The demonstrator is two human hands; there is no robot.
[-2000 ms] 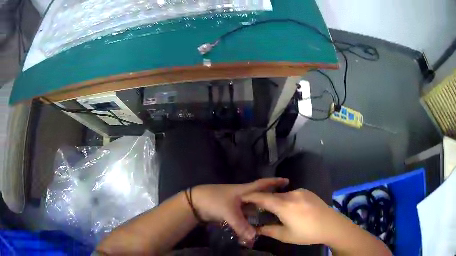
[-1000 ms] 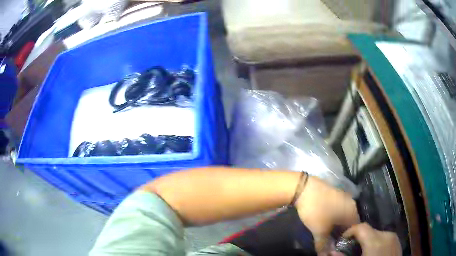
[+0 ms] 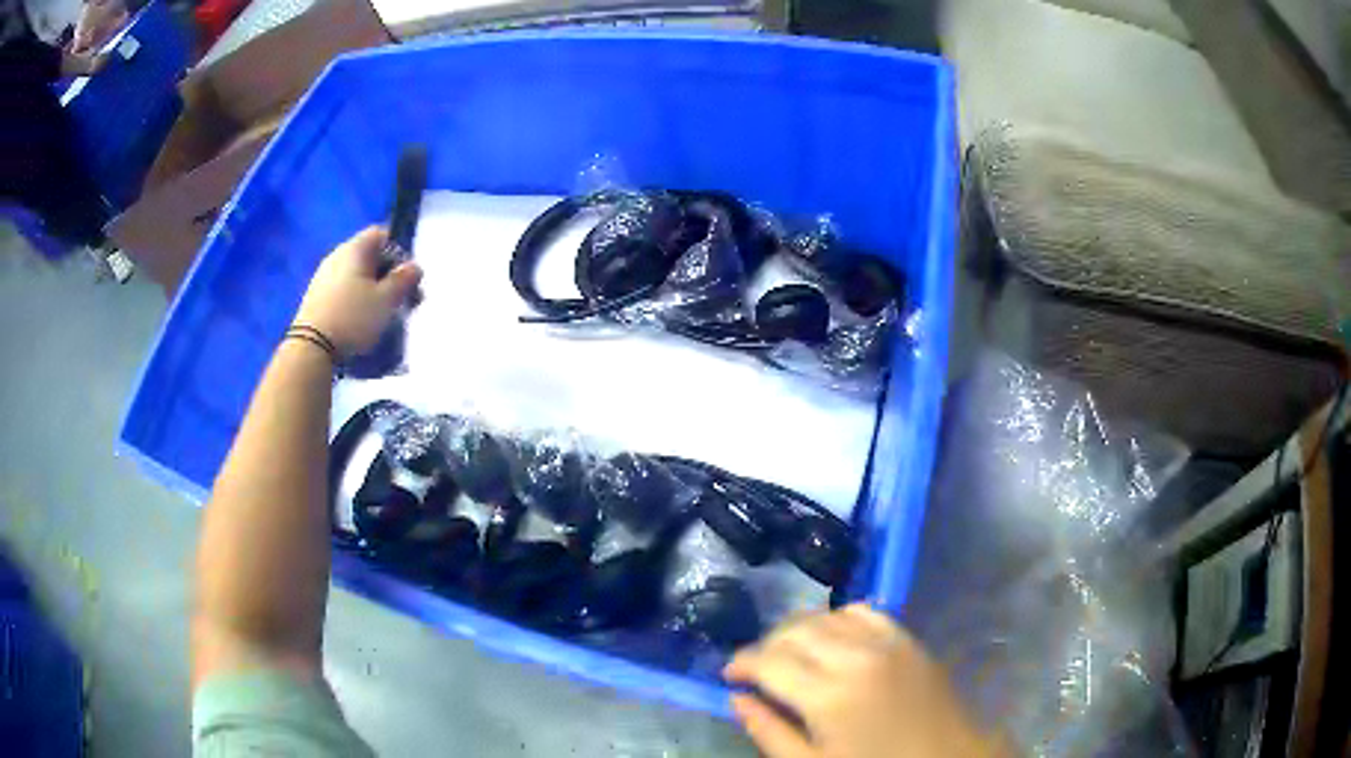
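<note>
A blue crate (image 3: pixel 637 77) fills the middle of the view. On its white divider sheet (image 3: pixel 622 388), headsets in shiny clear bags lie in two groups: one at the back (image 3: pixel 682 267) and a row along the near side (image 3: pixel 548 511). My left hand (image 3: pixel 360 304), with a dark band on the wrist, is inside the crate at the left. It is shut on a black headset (image 3: pixel 411 208), its headband upright; the rest is mostly hidden. My right hand (image 3: pixel 852 684), cut off by the bottom edge, grips the crate's near right rim.
A large clear plastic sack (image 3: pixel 1059 548) is right of the crate. A brown cushioned seat (image 3: pixel 1156 252) stands behind it at the right. A cardboard box (image 3: pixel 282 89) and part of a person are at the upper left. The bench frame shows at the right edge.
The view has turned left, onto the crate. My hands, together over my lap before, are now apart: the left inside the crate with a headset, the right at its rim.
</note>
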